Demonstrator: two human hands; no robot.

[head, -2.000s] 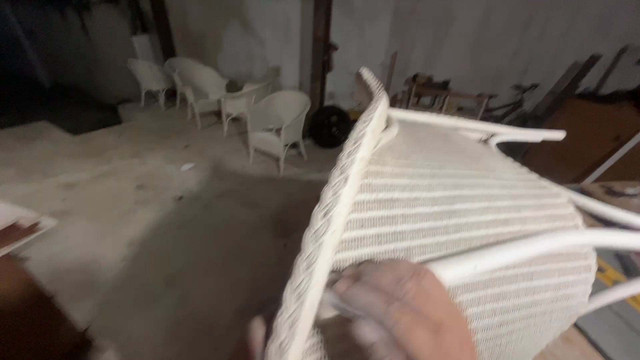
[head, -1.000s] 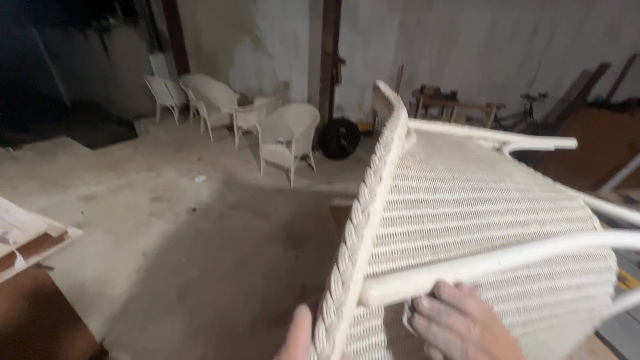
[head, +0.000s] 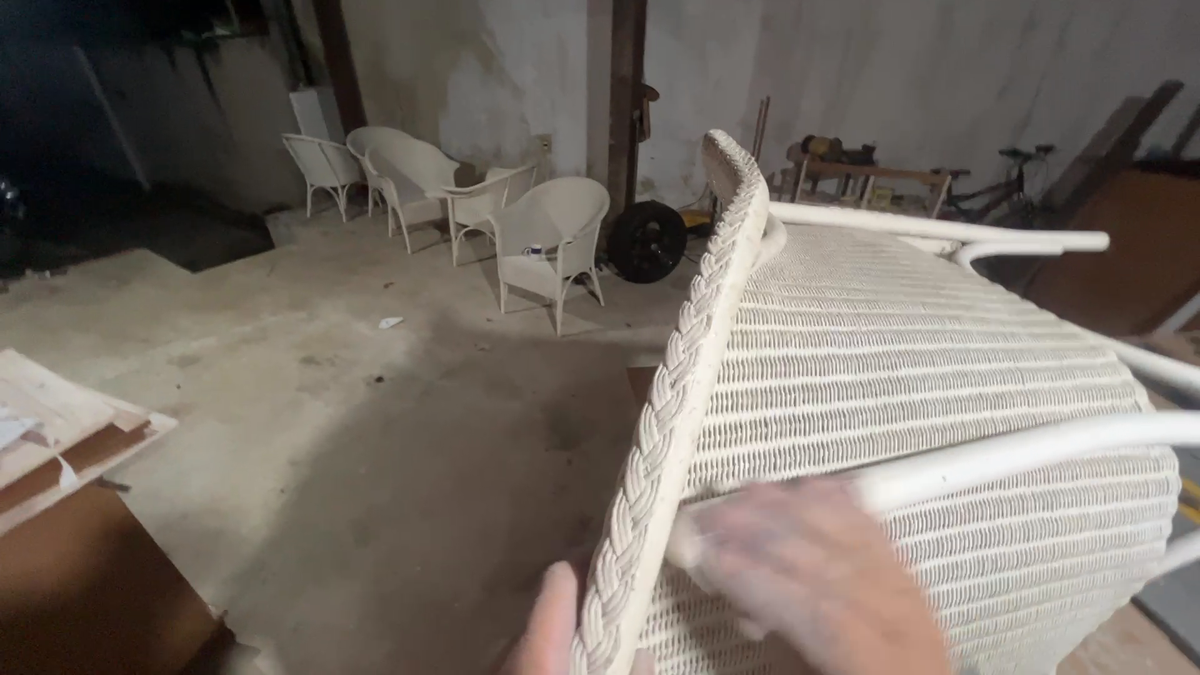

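Note:
A white woven wicker chair (head: 900, 356) lies tipped on its side at the right, its braided edge (head: 667, 412) running from lower centre up to the top. A round white leg (head: 1022, 464) crosses the weave. My right hand (head: 816, 562), blurred, lies over the end of that leg close to the braided edge; whether a small thing is between its fingers cannot be told. My left hand (head: 553, 623) grips the braided edge at the bottom, thumb on the outer side, the other fingers mostly hidden behind it.
Several white wicker chairs (head: 553, 234) stand near the back wall, beside a black wheel (head: 647, 242) and a dark post (head: 626, 112). A bicycle (head: 1012, 187) and a wooden frame (head: 872, 173) are behind. Boards (head: 75, 422) lie on a brown box (head: 94, 581) at left.
My right hand has moved from below the leg up over its end, near where it was two seconds ago. My left hand stays at the braided edge.

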